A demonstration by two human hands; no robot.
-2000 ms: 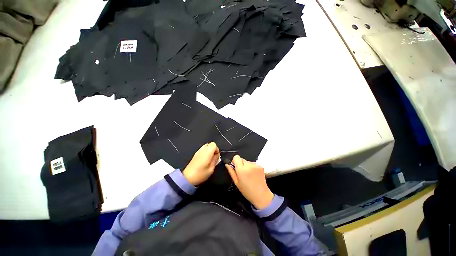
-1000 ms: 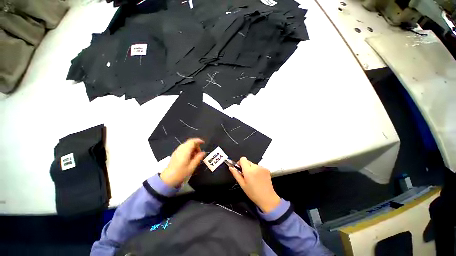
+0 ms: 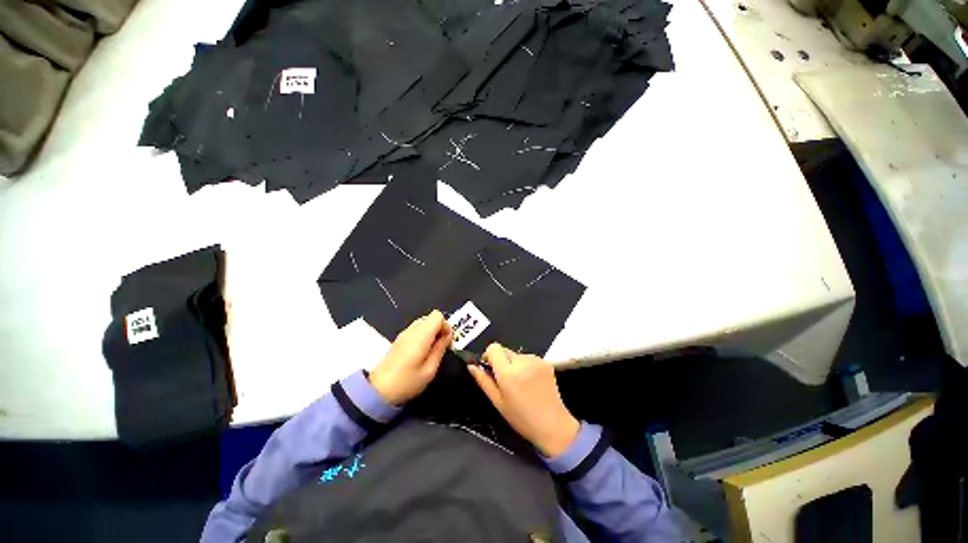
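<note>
A black fabric panel (image 3: pixel 451 255) with loose white thread tails lies at the table's near edge, a white label (image 3: pixel 467 326) on it. My left hand (image 3: pixel 414 356) pinches the fabric just left below the label. My right hand (image 3: pixel 528 395) is closed on small dark thread snips (image 3: pixel 480 363), mostly hidden in the palm, with the points at the fabric below the label. The panel's lower part hangs in shadow between my hands. A neat black stack (image 3: pixel 170 350) with a label on top stands at the left.
A wide ragged pile of black panels (image 3: pixel 361 95) covers the far table (image 3: pixel 732 255). Beige bags (image 3: pixel 42 74) are at the far left. A pale machine surface (image 3: pixel 886 159) is at the right, with a metal-railed, yellow-edged piece (image 3: pixel 828 456) below it.
My left hand has come back from beside the label and now pinches the fabric. The label, covered two seconds ago, shows above my hands. The snips have moved below it.
</note>
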